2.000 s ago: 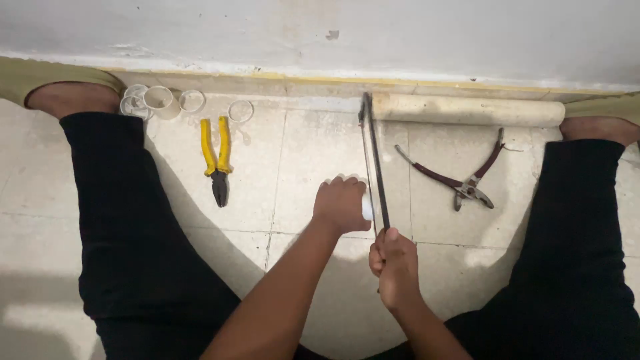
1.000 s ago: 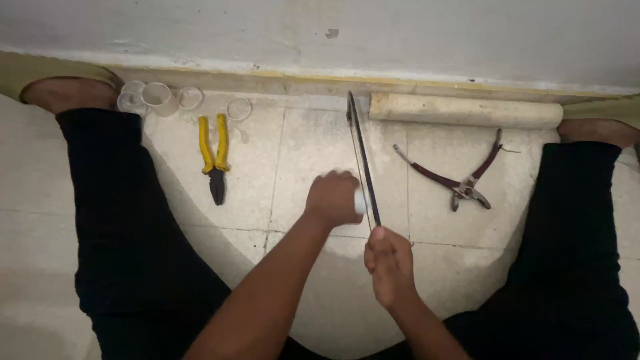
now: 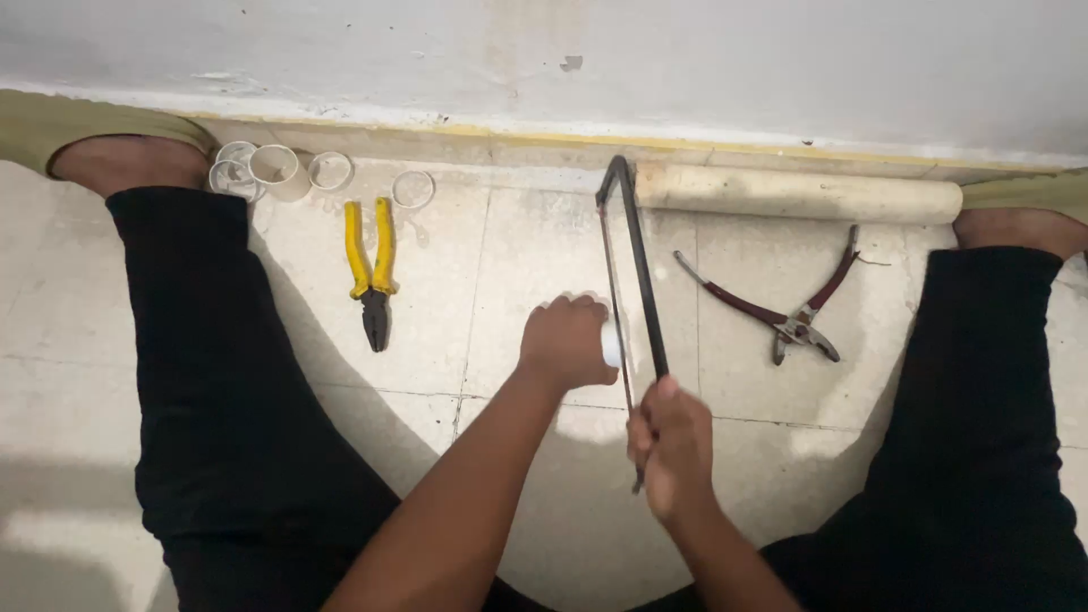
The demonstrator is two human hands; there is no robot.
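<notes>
My left hand [image 3: 568, 344] is wrapped around a short white plastic pipe piece [image 3: 611, 343] above the tiled floor; most of the piece is hidden in the fist. At its right end lies the thin blade of a hacksaw [image 3: 643, 272], close against or in the piece; the contact is too small to make out. My right hand [image 3: 680, 446] grips the near end of the hacksaw, whose black frame points away from me toward the wall.
Yellow-handled combination pliers [image 3: 371, 272] lie at left, brown-handled slip-joint pliers [image 3: 786, 319] at right with handles spread. A cream pipe [image 3: 799, 194] runs along the wall. Several cut white rings [image 3: 413, 189] are near my left foot. My black-trousered legs flank the work.
The hacksaw has shifted back and forth a little, first toward me, then away, its far end tilting. My left hand has stayed on the white piece with small shifts. Both pliers lie unmoved.
</notes>
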